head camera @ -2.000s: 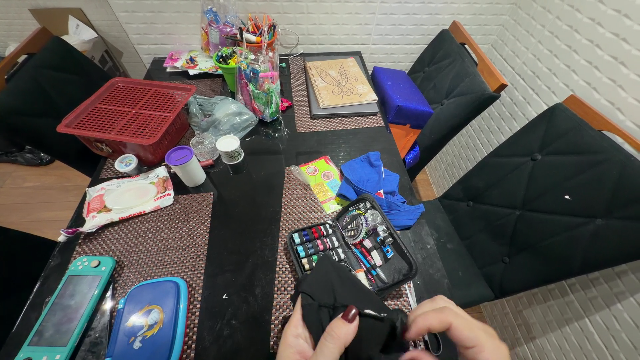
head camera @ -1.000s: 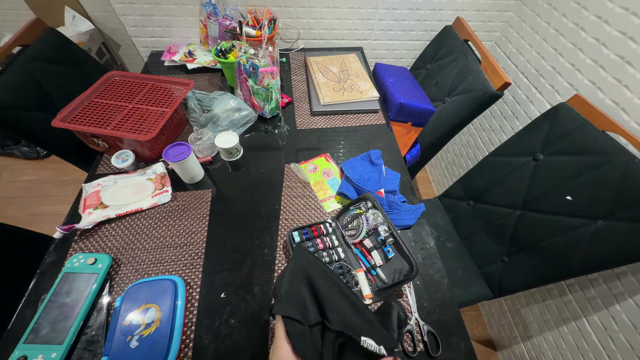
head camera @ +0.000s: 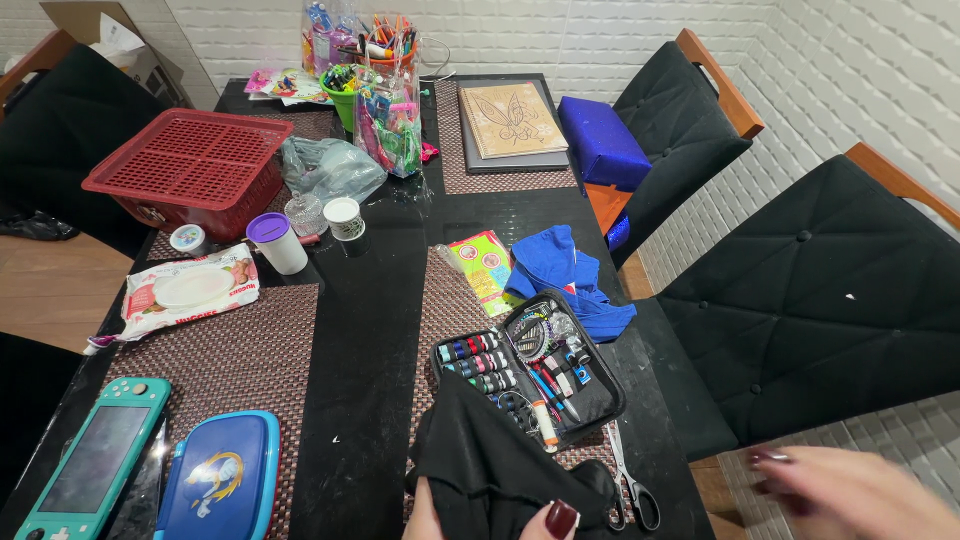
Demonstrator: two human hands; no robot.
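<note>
Black fabric (head camera: 487,457) is bunched in my left hand (head camera: 551,521) at the bottom centre, with the thumb pressed over its lower edge. Raised off to the right, beyond the table edge, my right hand (head camera: 847,487) is blurred; whether its fingertips pinch something small, such as a needle, I cannot tell. Just behind the fabric lies an unzipped sewing kit case (head camera: 615,409) with thread spools (head camera: 480,364), a ring of pins (head camera: 531,337) and a white spool (head camera: 544,424). Scissors with black handles (head camera: 634,491) lie right of the fabric, blades pointing away.
Blue cloth (head camera: 570,277) and a green-yellow packet (head camera: 484,270) lie beyond the case. At left are a teal handheld game console (head camera: 97,457), a blue case (head camera: 221,476), a wipes pack (head camera: 191,289), a purple-lidded container (head camera: 277,244) and a red basket (head camera: 187,165). Black chairs (head camera: 810,300) flank the table's right side.
My right hand, at the fabric two seconds ago and out of view one second ago, now shows at the lower right. The fabric remains in my left hand.
</note>
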